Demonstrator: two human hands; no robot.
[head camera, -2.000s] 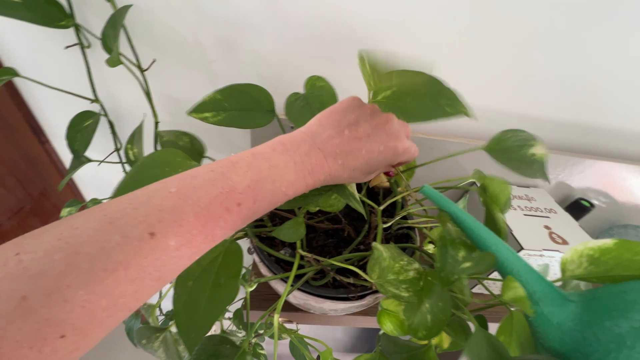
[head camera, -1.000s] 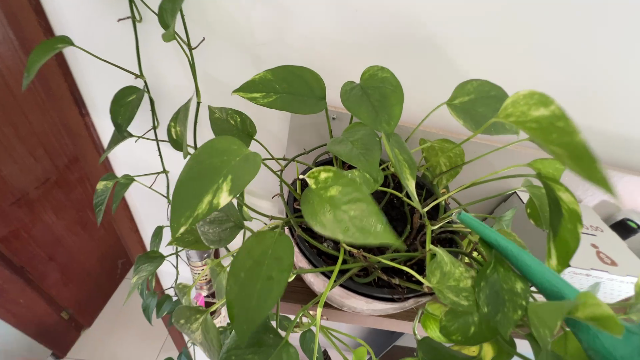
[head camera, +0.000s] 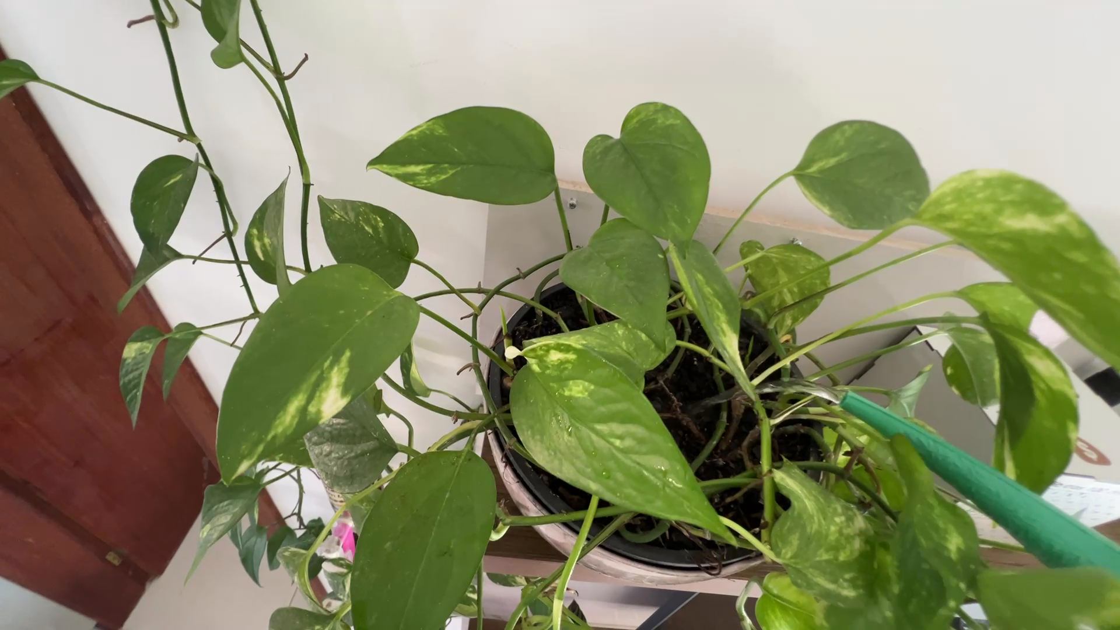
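Note:
Neither of my hands shows in the head view. A green watering can's spout (head camera: 971, 472) reaches in from the lower right, its tip over the pot, and a thin stream of water (head camera: 792, 386) runs from it onto the soil. The can's body and whatever holds it are out of frame. Variegated pothos leaves (head camera: 604, 429) spread over a round pot (head camera: 560, 534) with a dark inner rim. Dark soil (head camera: 691, 394) shows between the stems. A few water drops lie on the large middle leaf.
The pot stands on a wooden shelf (head camera: 604, 569) against a white wall (head camera: 744, 70). Long pothos vines (head camera: 188, 122) hang at the left, before a reddish-brown wooden door (head camera: 79, 367). A box (head camera: 919, 376) bearing writing sits behind the leaves at right.
Two seconds ago a hand and forearm reached from the left over the pot among the stems; one second ago they were gone. The spout still points in from the right.

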